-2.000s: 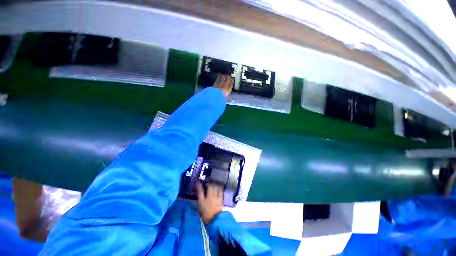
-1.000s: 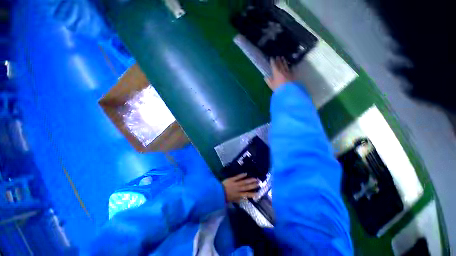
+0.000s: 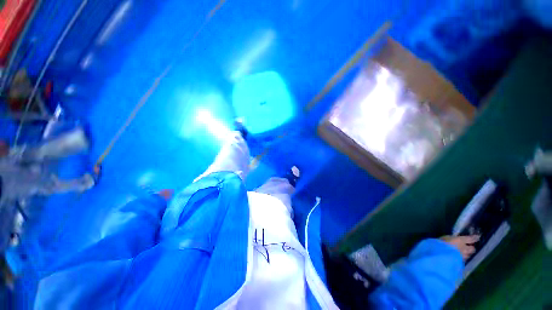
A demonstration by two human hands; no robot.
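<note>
My right hand (image 3: 465,245) is at the lower right, over the green belt (image 3: 423,212), at the edge of a black housing (image 3: 489,217) with whitish sheet on both sides of it. The hand is blurred, and whether it grips the housing or rests on it cannot be told. A second dark housing (image 3: 354,281) lies at the bottom beside my right sleeve, partly hidden, with a whitish sheet by it. My left hand (image 3: 164,194) shows only as a small patch of skin at the end of the blue sleeve, away from the belt; its fingers cannot be made out.
An open brown cardboard box (image 3: 363,158) with clear plastic film stands on the floor against the belt. A light blue stool (image 3: 262,102) stands on the blue floor in front of my feet. Blurred grey objects (image 3: 48,169) are at the left. Something red is at the upper left corner.
The view has swung down and left to the floor and my lap. My left hand has left the near housing and moved out to the left. My right hand is now at the lower right.
</note>
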